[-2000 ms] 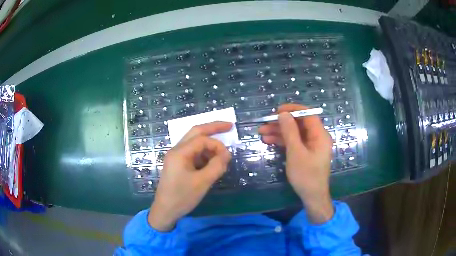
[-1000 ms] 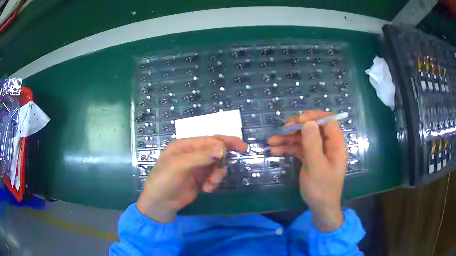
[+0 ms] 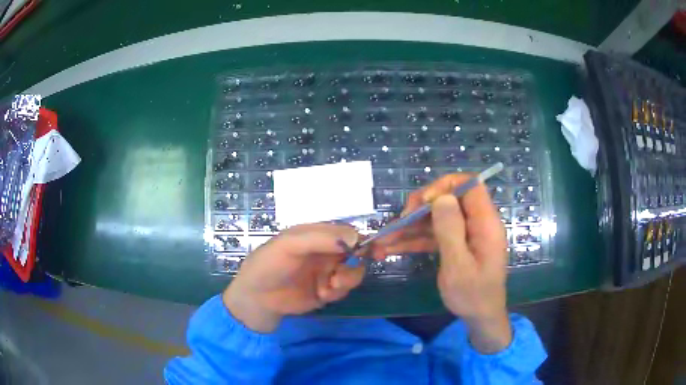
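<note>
My left hand [image 3: 297,271] pinches a small dark component [image 3: 350,252] with a bluish end between thumb and fingers, over the near edge of the clear tray. My right hand [image 3: 462,248] holds the tweezers [image 3: 421,214] like a pen, the tip pointing down-left at the component. Whether the tip touches it is too small to tell. The white liner card [image 3: 323,192] lies flat on the clear blister tray [image 3: 259,118], just beyond my left hand. The tray's pockets hold small dark parts with white dots. The fingers partly hide the component.
A black tray stack [image 3: 613,173] with gold-and-white parts stands at the right, a crumpled white tissue [image 3: 579,134] beside it. A red bin [image 3: 21,259] with clear plastic and white paper is at the left edge. A pale strip [image 3: 323,28] crosses the green bench's far side.
My left hand turned and now shows the component in its pinch. The tweezers moved from over the tray beside the card down-left to the component. The card is more fully uncovered.
</note>
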